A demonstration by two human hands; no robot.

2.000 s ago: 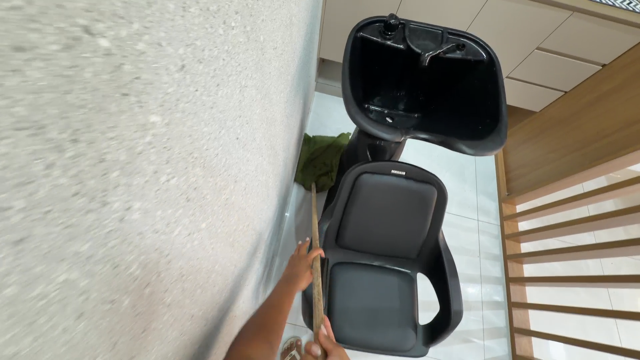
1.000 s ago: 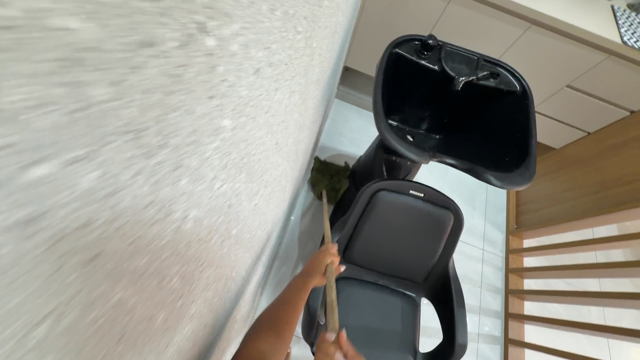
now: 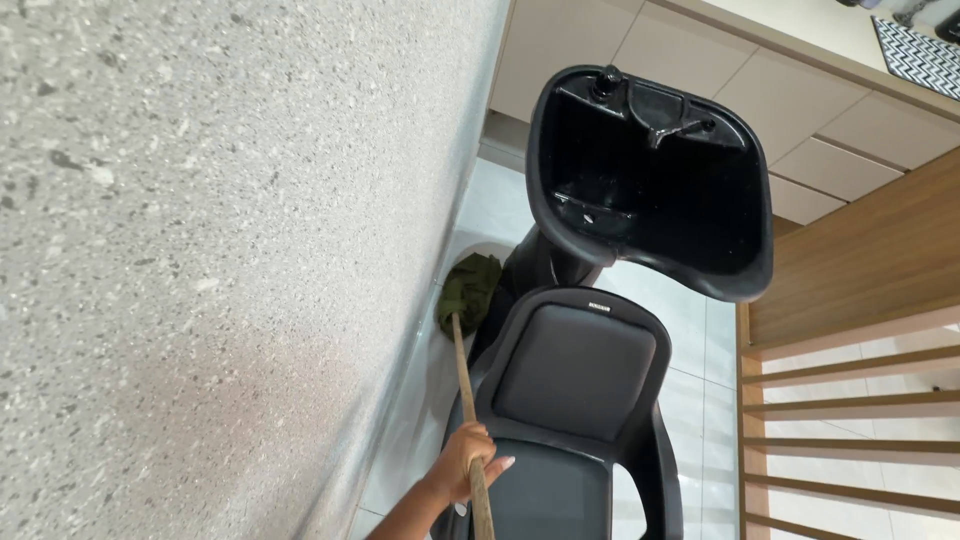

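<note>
My left hand (image 3: 469, 463) is closed around a long wooden pole (image 3: 463, 375), above the left side of a black salon chair (image 3: 581, 367). At the pole's far end a dark green cloth (image 3: 471, 289) lies bunched on the pale tiled floor, between the speckled wall and the chair's black base. The near end of the pole runs out of the bottom edge. My right hand is not in view. Behind the chair's backrest stands a black shampoo basin (image 3: 652, 180) with a tap and a sprayer holder.
A speckled grey wall (image 3: 225, 225) fills the left side. Beige cabinets (image 3: 690, 52) under a countertop (image 3: 810, 37) stand behind the basin. At the right is a wooden partition (image 3: 862, 255) with slats (image 3: 855, 446). A patterned mat (image 3: 919, 56) lies on the countertop.
My right hand, on the lower part of the pole in both earlier frames, is out of view. My left hand still grips the pole. The green cloth looks more bunched than two seconds ago.
</note>
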